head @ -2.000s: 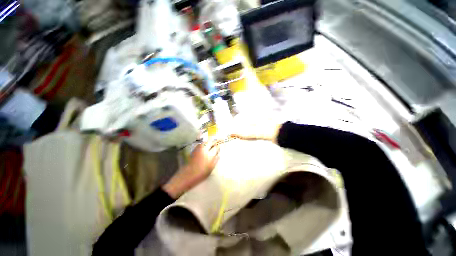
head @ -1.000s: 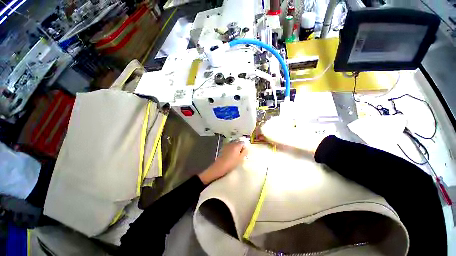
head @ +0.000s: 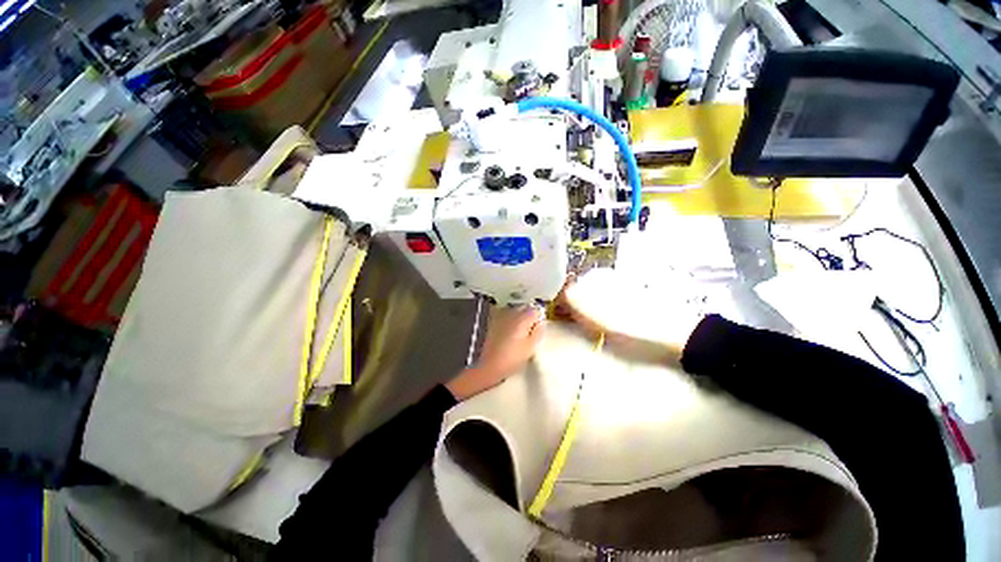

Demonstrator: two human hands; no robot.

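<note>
The beige bag body lies in front of the white sewing machine head, its wide mouth facing me, with a toothed zipper inside. A yellow binding tape runs along it towards the needle area. My left hand is on the bag's far edge at the left, fingers bent against the fabric below the head. My right hand is on the edge at the right, brightly lit, its fingertips close to the needle area and gripping the fabric. The needle itself is hidden.
Stacked beige bag pieces with yellow edges lie at the left. A black control panel stands upper right. A blue air hose curves beside the head. Dark cables, a white sheet and a red-handled tool lie at the right.
Since one second ago, the bag and both hands keep nearly the same place at the machine; the view has shifted slightly. The oldest frame is blurred and tilted, with the hands also at the bag's edge.
</note>
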